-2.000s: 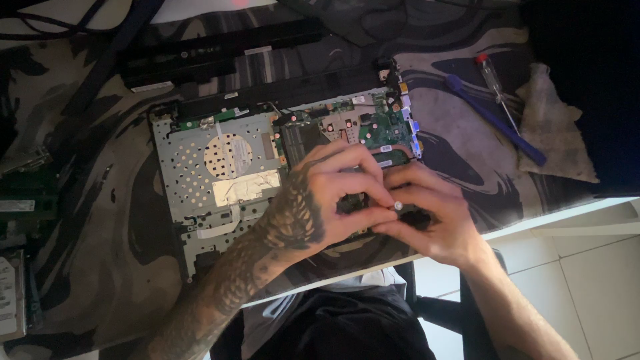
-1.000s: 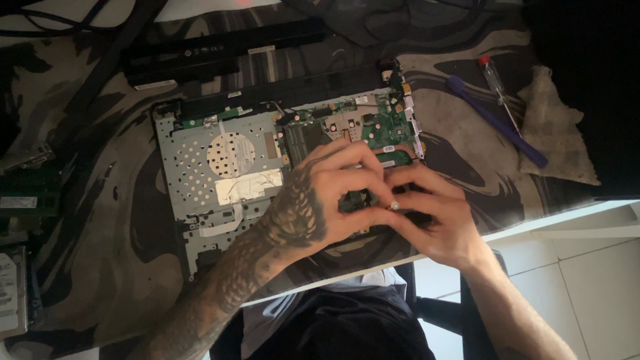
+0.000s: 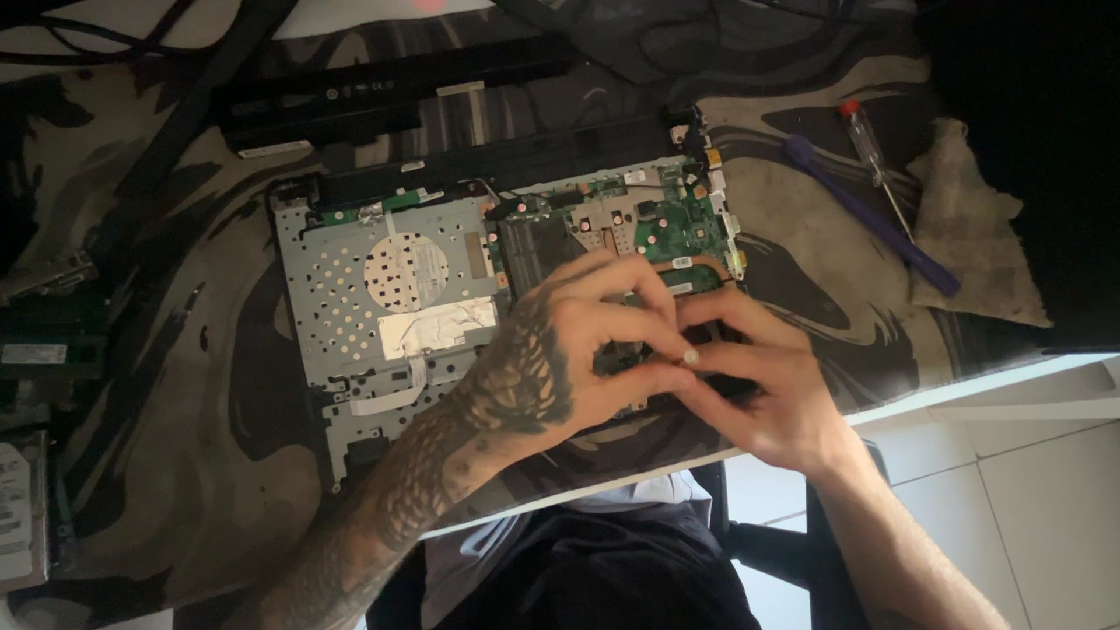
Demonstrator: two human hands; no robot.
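An opened laptop chassis lies on a dark patterned mat, its green motherboard and copper heat pipe exposed at the right. Above the lower right part of the chassis, my left hand and my right hand meet at the fingertips. Pinched between them is a small whitish round piece, too small to identify. Both hands touch it, and they hide the board below. A black fan or vent part shows partly behind my left hand.
Right of the laptop lie a blue plastic pry tool, a screwdriver with a red cap and a greyish cloth. A black laptop battery is behind the chassis. A hard drive and green circuit boards sit at the left.
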